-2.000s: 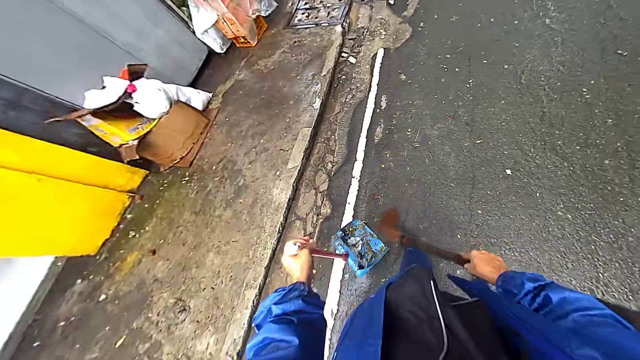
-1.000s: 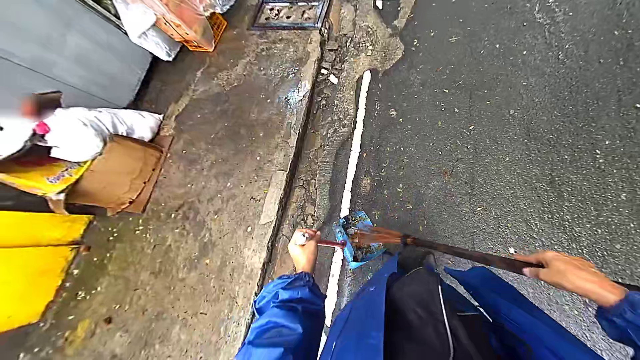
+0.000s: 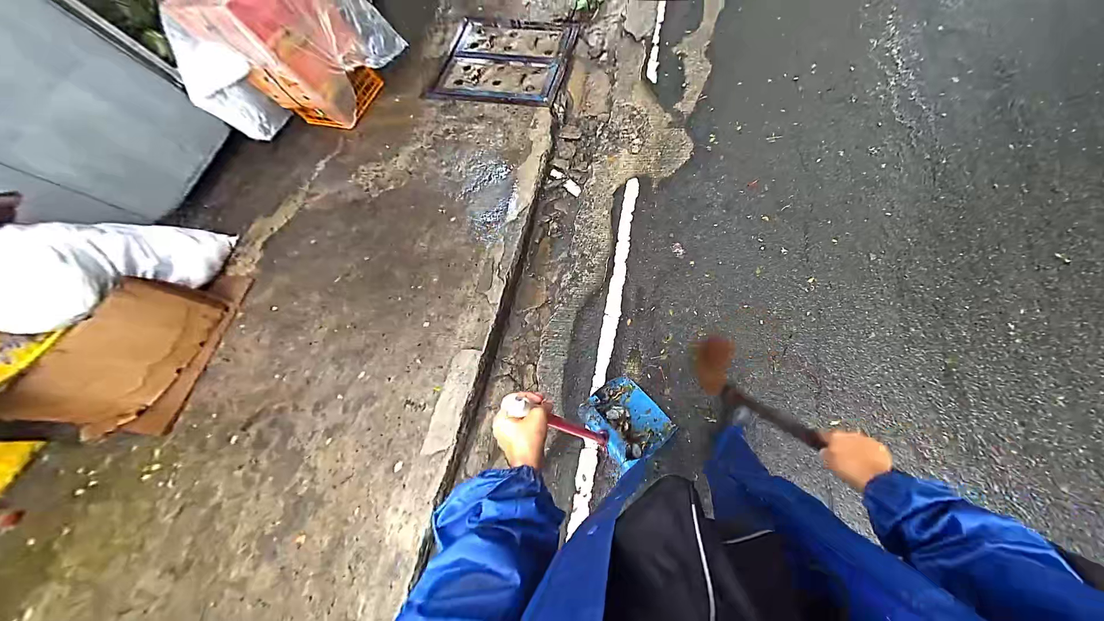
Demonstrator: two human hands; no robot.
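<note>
My left hand (image 3: 523,429) is closed around the red handle of a blue dustpan (image 3: 645,417), which lies over the painted white line at the road's edge. Leaves and dark debris lie in its pan. My right hand (image 3: 856,457) grips the dark stick of a broom (image 3: 714,364); its brown bristle head is blurred, just right of the dustpan and apart from it, over the asphalt. Both arms wear blue sleeves.
A raised kerb (image 3: 504,319) runs left of the white line (image 3: 614,293). Farther off lies a metal-framed drain cover (image 3: 507,62). Flattened cardboard (image 3: 121,349), a white sack (image 3: 103,259) and an orange crate (image 3: 366,93) sit on the pavement.
The broom head was over the dustpan a second ago and is now to its right, off the pan. My right hand has moved in closer to my body. My left hand keeps hold of the dustpan.
</note>
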